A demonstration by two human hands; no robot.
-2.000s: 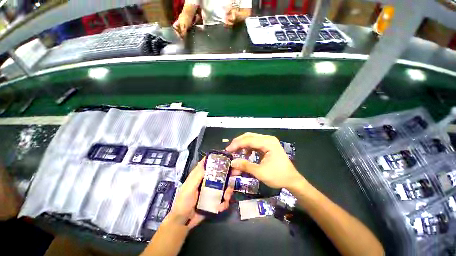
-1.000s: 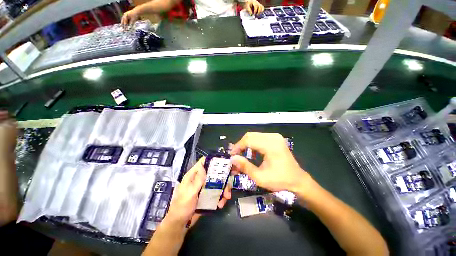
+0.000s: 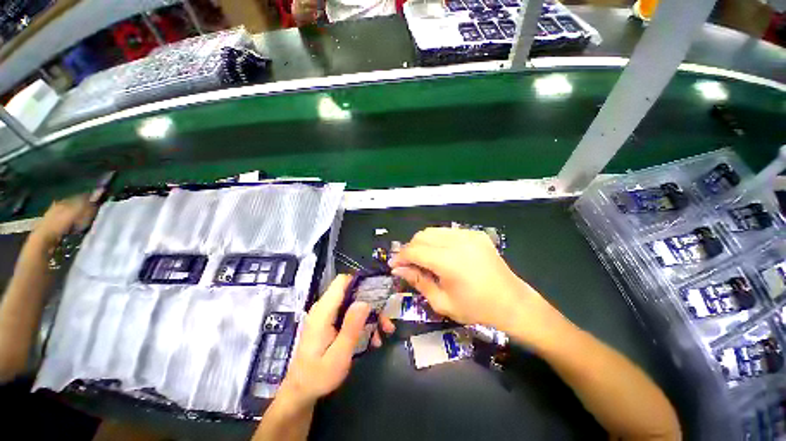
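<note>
My left hand (image 3: 323, 344) holds a part-assembled phone (image 3: 372, 293), a dark housing with a silver board inside, over the bench. Its thumb lies across the lower part, so the lower part is mostly hidden. My right hand (image 3: 461, 271) has its thumb and fingertips pinched together at the phone's upper right corner; whether they hold a small part cannot be told. Several boards lie on the bench beside and under my right hand, one with a pale display (image 3: 438, 347). Thin tweezers (image 3: 348, 260) lie by the left tray.
A foam liner sheet (image 3: 181, 319) with three dark housings (image 3: 257, 270) covers the left tray. A clear board tray (image 3: 625, 284) stands right. Beyond run the green conveyor belt (image 3: 414, 129) and a white frame post (image 3: 638, 99). Another person's arm (image 3: 34, 267) reaches in at left.
The phone has tilted in my left hand and the thumb has moved over its lower part. The neighbour's arm has reached towards the belt. The pale piece on the belt has gone from view.
</note>
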